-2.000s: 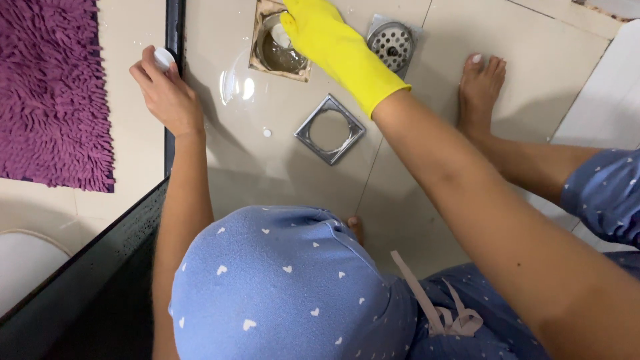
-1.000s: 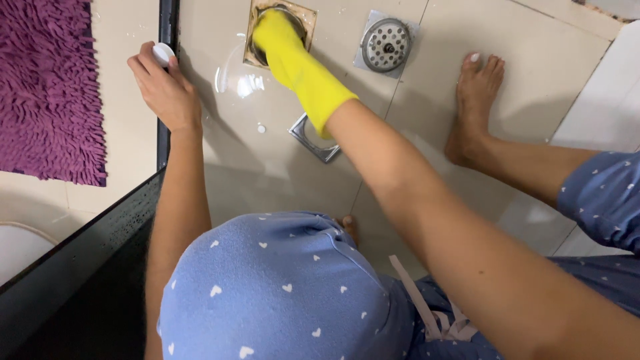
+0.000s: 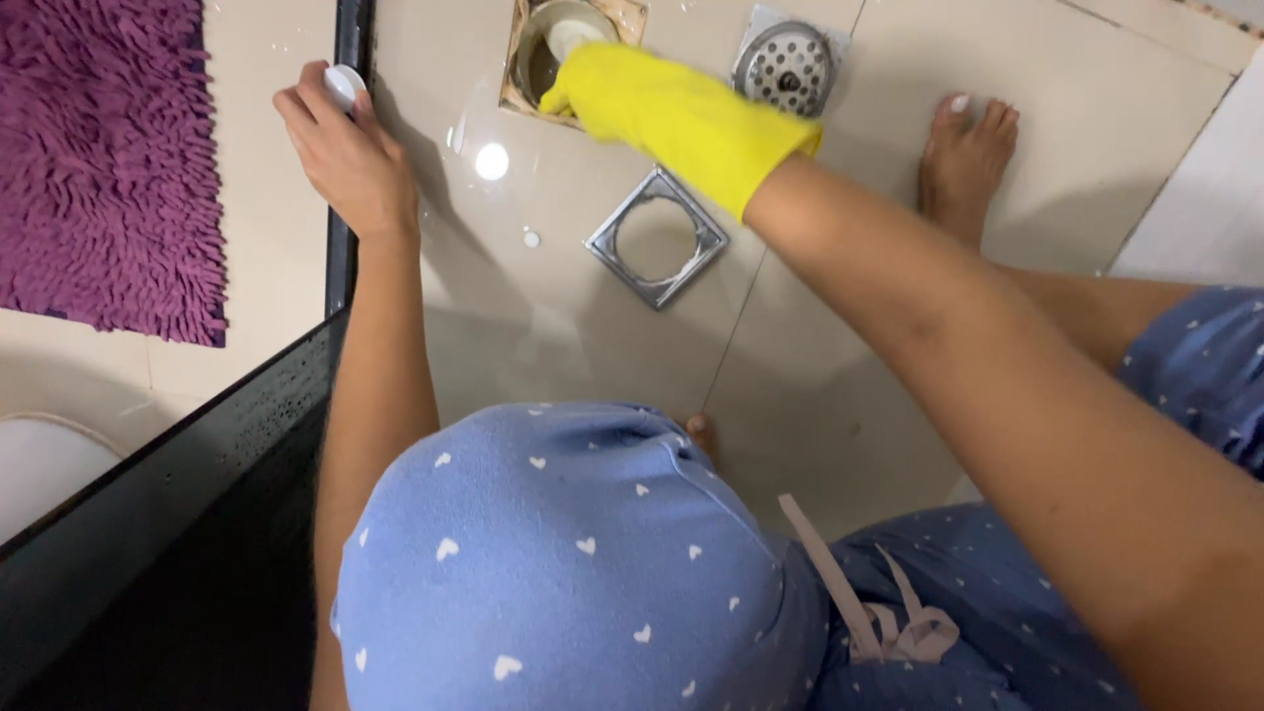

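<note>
My bare left hand point(image 3: 348, 153) rests at the black floor track with a small white round cap point(image 3: 345, 87) in its fingers. My right hand point(image 3: 642, 109), in a yellow rubber glove, is at the open floor drain point(image 3: 510, 87), its fingers over the right side of the hole. A pale round piece point(image 3: 578, 35) shows in the drain beside the glove; whether the fingers grip it cannot be told. Below the glove a square metal drain frame point(image 3: 602, 247) with a round opening lies tilted on the tiles. To the right is a round perforated metal strainer point(image 3: 787, 69) on a square plate.
A purple shaggy bath mat point(image 3: 109, 178) lies left of the black track point(image 3: 341, 267). A dark-edged glass panel point(image 3: 227, 415) runs toward the lower left. My bare foot point(image 3: 968, 153) stands right of the strainer. A small white bit point(image 3: 531, 238) lies on the wet floor tiles.
My gloved right hand, deep over the drain a second ago, has shifted right, so that the hole and the pale piece show again. My left hand still holds the white cap.
</note>
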